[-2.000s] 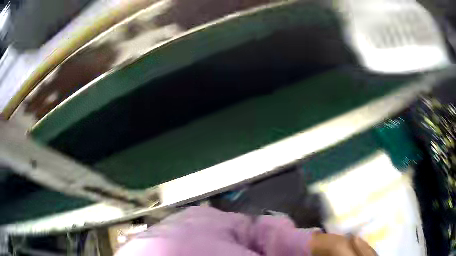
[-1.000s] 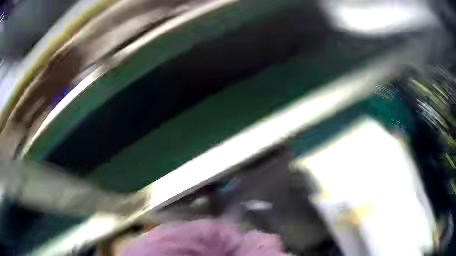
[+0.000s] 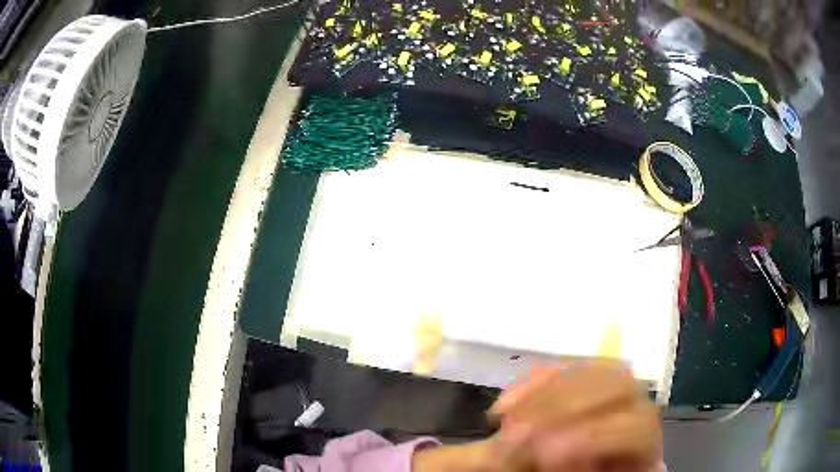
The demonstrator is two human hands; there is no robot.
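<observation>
The white paper-covered pad [image 3: 479, 258] lies in front of me with yellowish tape at its near edge. A short dark thin piece [image 3: 530, 186] lies near its far edge. My left hand [image 3: 497, 450] reaches in from a pink sleeve at the bottom. My right hand [image 3: 585, 406] is against or over it at the pad's near right edge. Both hands are blurred and overlap, so the fingers and anything between them cannot be made out.
Loose circuit boards [image 3: 447, 51] lie at the back, with a green wire bundle [image 3: 341, 132] left of them. A tape roll [image 3: 670, 177], red-handled cutters [image 3: 706, 288] and a blue-handled glue gun [image 3: 781, 361] lie right. A white fan [image 3: 83, 115] stands left; a small white piece [image 3: 309, 414] lies lower left.
The view has swung right and straightened, bringing the whole pad, boards and tools into sight. The fan is now at the left. Both hands show together, where one second ago neither was clearly visible.
</observation>
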